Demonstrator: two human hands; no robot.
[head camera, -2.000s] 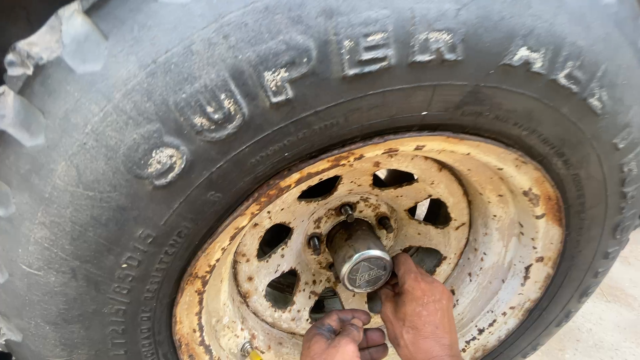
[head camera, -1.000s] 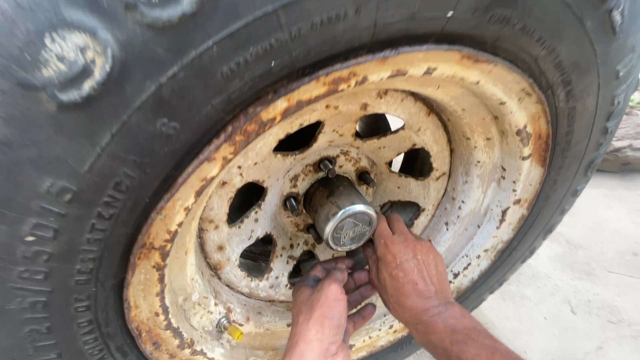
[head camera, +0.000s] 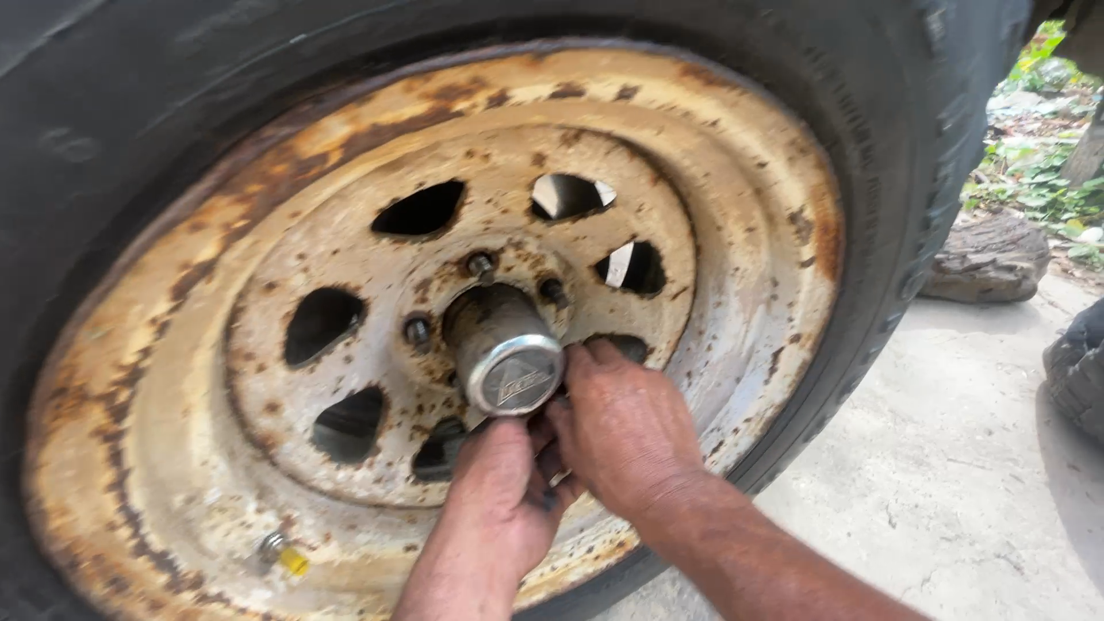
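Observation:
A rusty cream steel wheel rim (head camera: 759, 198) sits inside a black rubber tire (head camera: 897, 164). From its centre sticks out a greasy hub with a chrome hub cap (head camera: 517, 379). Wheel studs show around the hub, one at the top (head camera: 480, 266), one at the left (head camera: 417, 330) and one at the right (head camera: 552, 291). My left hand (head camera: 504, 500) is just below the cap, fingers curled. My right hand (head camera: 625, 423) is at the cap's lower right, fingertips against the wheel centre. The fingers of both hands meet below the hub; whatever lies between them is hidden.
A valve stem with a yellow cap (head camera: 293, 561) sticks out at the rim's lower left. At the right are a concrete floor (head camera: 931, 466), a piece of wood (head camera: 992, 259), part of another dark tire (head camera: 1078, 371) and green plants (head camera: 1035, 172).
My left hand has moved up close under the hub cap. My right hand stays beside the hub. The view has shifted, now showing the ground and plants at the right.

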